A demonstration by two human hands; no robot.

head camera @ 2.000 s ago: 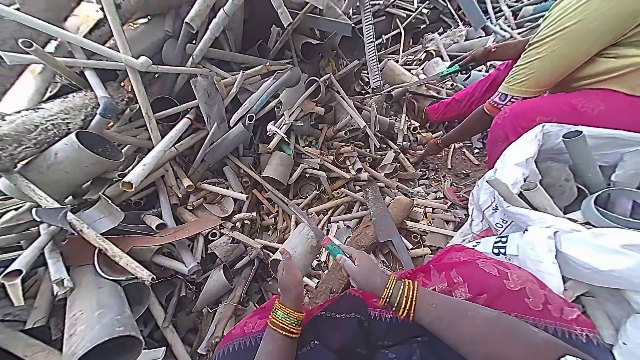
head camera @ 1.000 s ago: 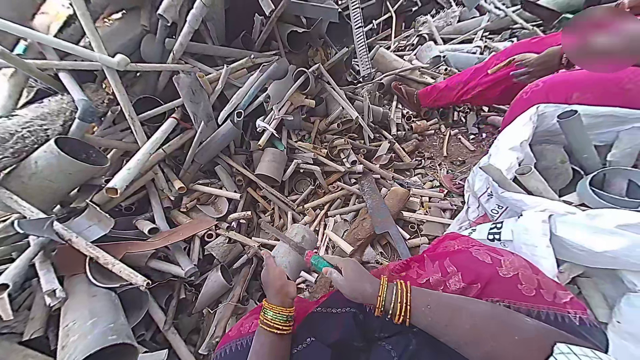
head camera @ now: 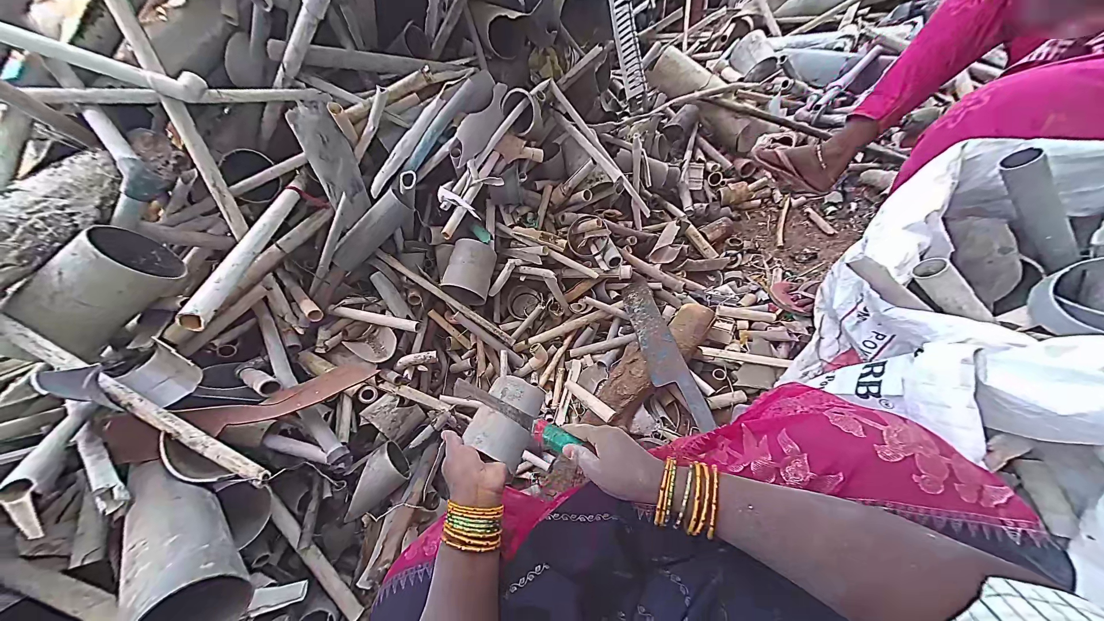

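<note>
My left hand (head camera: 473,473) grips the lower left side of a short grey plastic pipe piece (head camera: 507,414), just above my lap. My right hand (head camera: 612,457) is closed around the green and red handle (head camera: 556,436) of a knife. Its narrow dark blade (head camera: 493,404) lies across the pipe piece and points up and to the left. A wide rusty flat metal blade (head camera: 660,341) rests against a brown wooden block (head camera: 647,371) beyond my right hand.
Cut pipe scraps (head camera: 535,285) heap up ahead. Large grey pipes (head camera: 185,552) lie at the left. A white woven sack (head camera: 914,371) holding pipe pieces stands at the right. Another person's foot (head camera: 802,164) rests on the ground beyond it.
The knife blade, angled up and left beyond the pipe two seconds ago, now lies across the pipe piece. The other person has shifted, and their hands, seen earlier, are out of view.
</note>
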